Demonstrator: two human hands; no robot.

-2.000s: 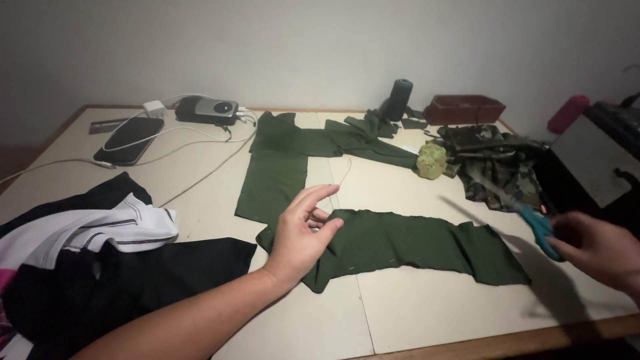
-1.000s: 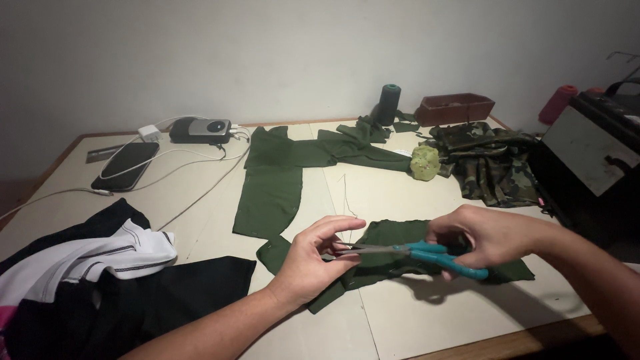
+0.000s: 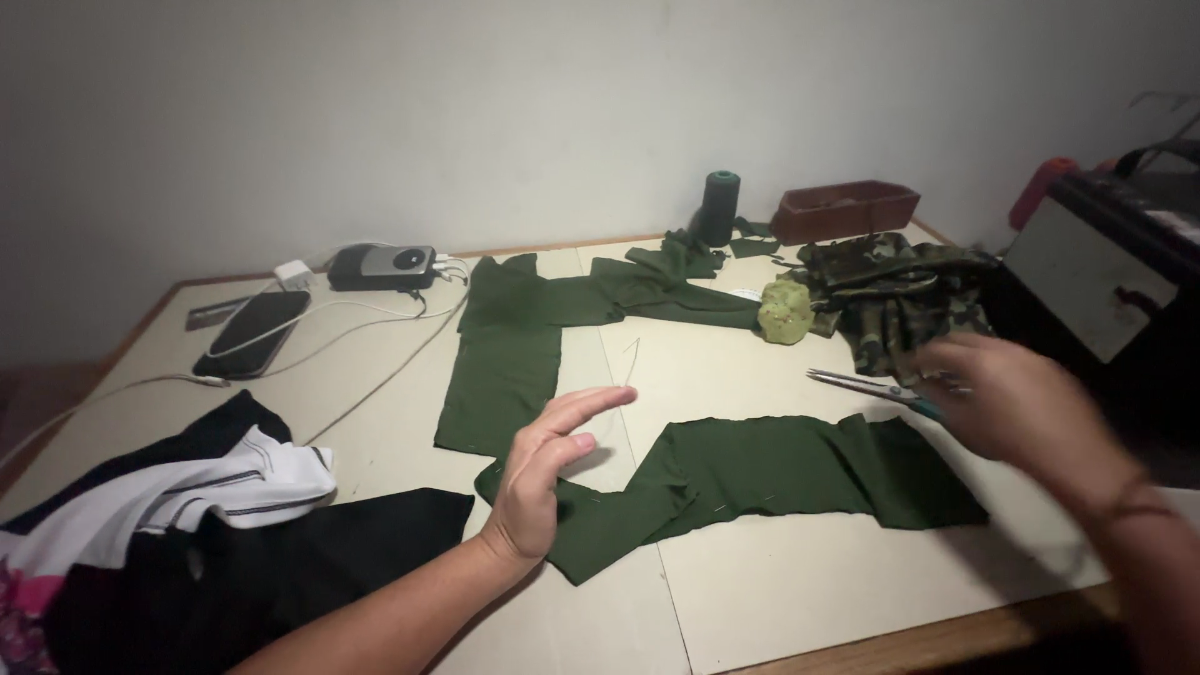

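Note:
My left hand (image 3: 539,478) is above the left end of a dark green fabric strip (image 3: 778,469), thumb and forefinger apart. A thin thread (image 3: 633,361) shows just beyond its fingertips; whether it touches them is unclear. At the right, my blurred right hand (image 3: 1003,403) has hold of the turquoise handles of scissors (image 3: 867,384), whose blades point left. Several pins show along the strip's lower edge. More dark green fabric (image 3: 506,375) lies behind my left hand. A yellow-green pincushion-like lump (image 3: 786,311) sits near camouflage fabric (image 3: 900,281).
Black and white clothing (image 3: 244,478) covers the left front. Behind it are a phone (image 3: 253,333), a power bank (image 3: 380,267) and white cables. A dark thread cone (image 3: 719,208) and a reddish-brown box (image 3: 844,211) stand at the back, a black-and-grey case (image 3: 1078,267) at the right.
The scissors have moved from beside my left fingertips to the right, with my right hand. My left thumb and forefinger have spread apart.

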